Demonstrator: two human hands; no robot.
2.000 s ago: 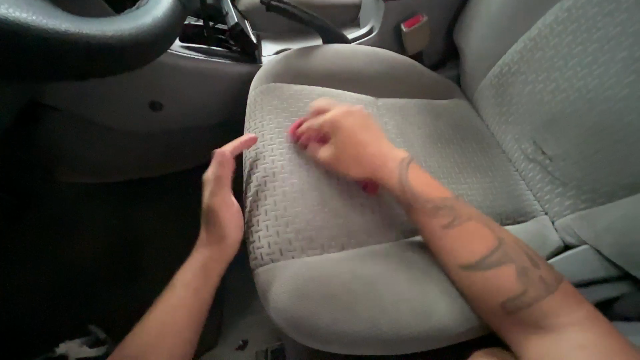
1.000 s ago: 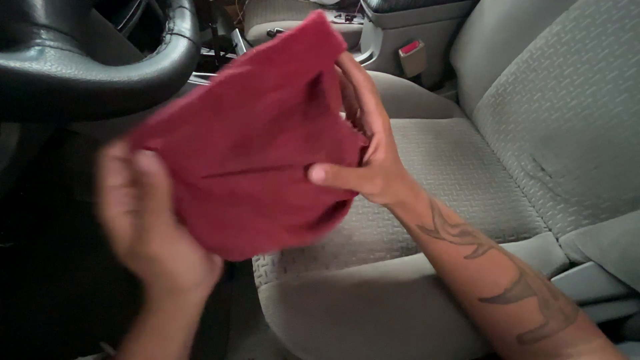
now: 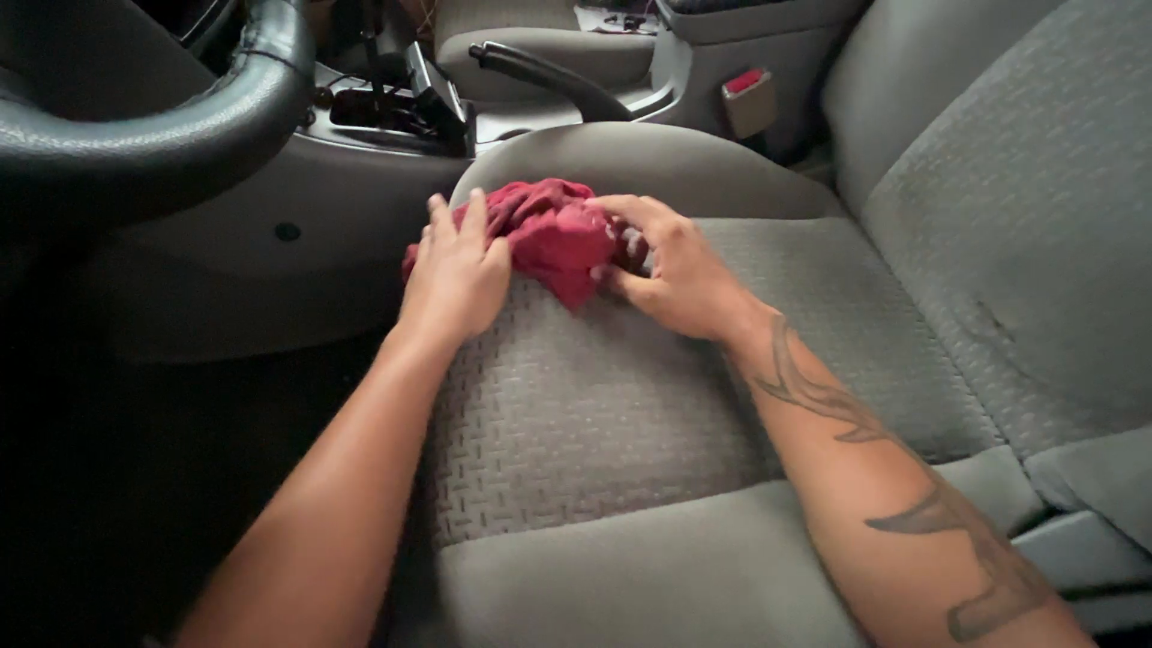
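Observation:
A bunched red cloth (image 3: 549, 229) lies on the front part of a grey fabric car seat cushion (image 3: 612, 423), near its far side bolster. My left hand (image 3: 459, 270) rests over the cloth's left end, fingers spread and pointing away from me; whether it grips the fabric cannot be told. At the cloth's right edge, my right hand (image 3: 670, 265) pinches it between thumb and fingers. Part of the cloth, dark and whitish, shows inside the curl of the right hand.
The steering wheel (image 3: 270, 99) is at the upper left. Beyond the seat are the gear shift console (image 3: 387, 117), the handbrake lever (image 3: 549, 81) and a seat belt buckle (image 3: 749, 101). The seat backrest (image 3: 1035, 225) rises at the right.
One second ago both hands held the red cloth spread out and raised in front of the wheel. It is now bunched and down on the seat cushion, with both hands lower on it.

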